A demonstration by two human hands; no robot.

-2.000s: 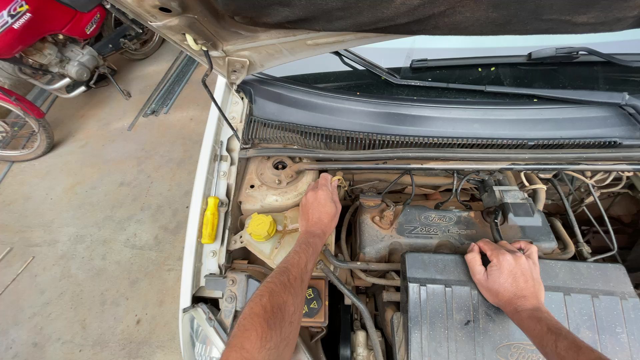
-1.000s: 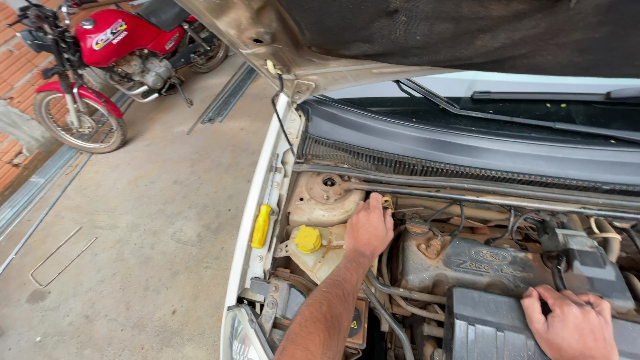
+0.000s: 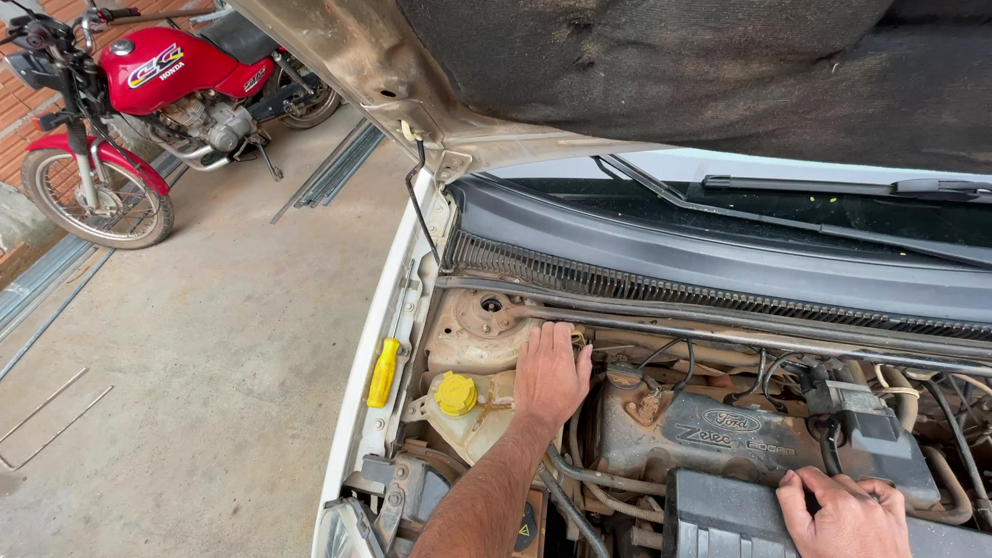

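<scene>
Under a raised car hood, my left hand (image 3: 552,376) reaches over the rear of the coolant expansion tank (image 3: 473,418), beside its yellow cap (image 3: 456,393). Its fingertips meet the strut brace bar (image 3: 620,322); whether they grip anything below is hidden. My right hand (image 3: 845,511) rests with curled fingers on the dark plastic air filter housing (image 3: 721,511), near the black hose by the Ford engine cover (image 3: 697,426). No object shows in it. A screwdriver with a yellow handle (image 3: 384,372) lies on the white fender edge, left of the tank.
The hood (image 3: 697,70) is held over the bay, its prop rod (image 3: 418,201) at the left corner. Behind lie the cowl grille (image 3: 620,287) and wiper arms (image 3: 775,221). A red motorcycle (image 3: 178,85), metal profiles (image 3: 333,167) and a bent rod (image 3: 54,418) are on the floor.
The view has swung left, showing more of the motorcycle and floor. My left hand stays by the tank's rear. My right hand remains on the air filter housing.
</scene>
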